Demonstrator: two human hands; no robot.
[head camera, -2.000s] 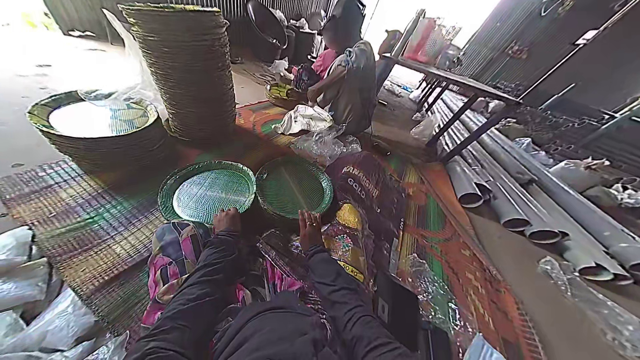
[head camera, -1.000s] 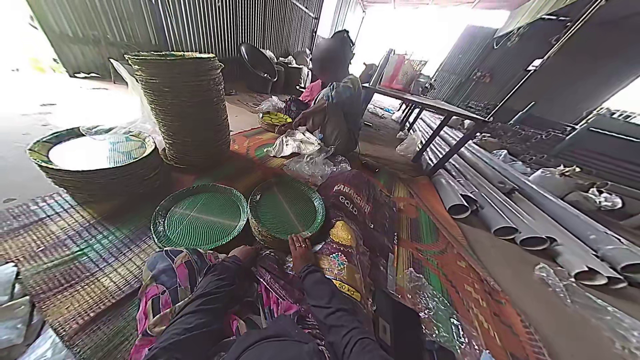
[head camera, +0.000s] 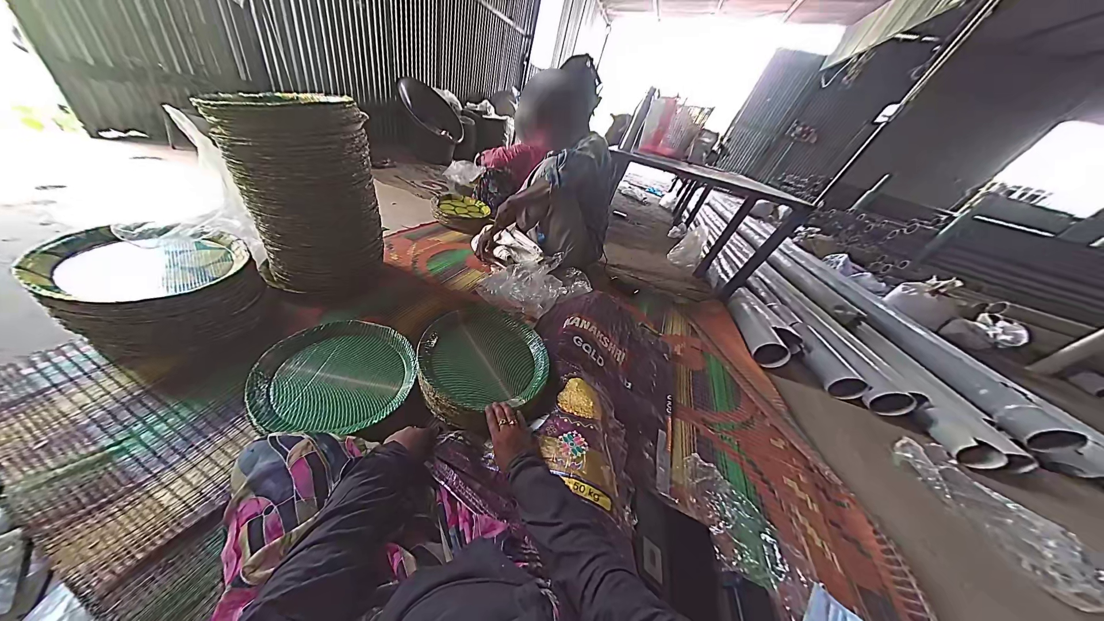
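Observation:
Two stacks of round woven trays with green faces lie before my lap, the left green tray (head camera: 332, 377) and the right green tray (head camera: 483, 358), side by side. My right hand (head camera: 511, 434) rests its fingers on the near rim of the right one, a ring on one finger. Low between the two stacks is my left hand (head camera: 414, 442), near the left tray's front edge; its fingers are mostly hidden. A printed woven sack (head camera: 595, 345) lies to the right of the trays, with clear plastic film (head camera: 535, 289) beyond it.
A tall stack of trays (head camera: 297, 194) and a wide stack (head camera: 138, 267) stand at the left. Ahead, a person (head camera: 573, 194) sits by a basket of yellow items (head camera: 461, 209). Grey pipes (head camera: 828, 345) and a table (head camera: 711, 175) are on the right.
My left hand has moved from the left tray's near rim to lower between the stacks. My right hand stays by the right tray. The view has tilted up somewhat.

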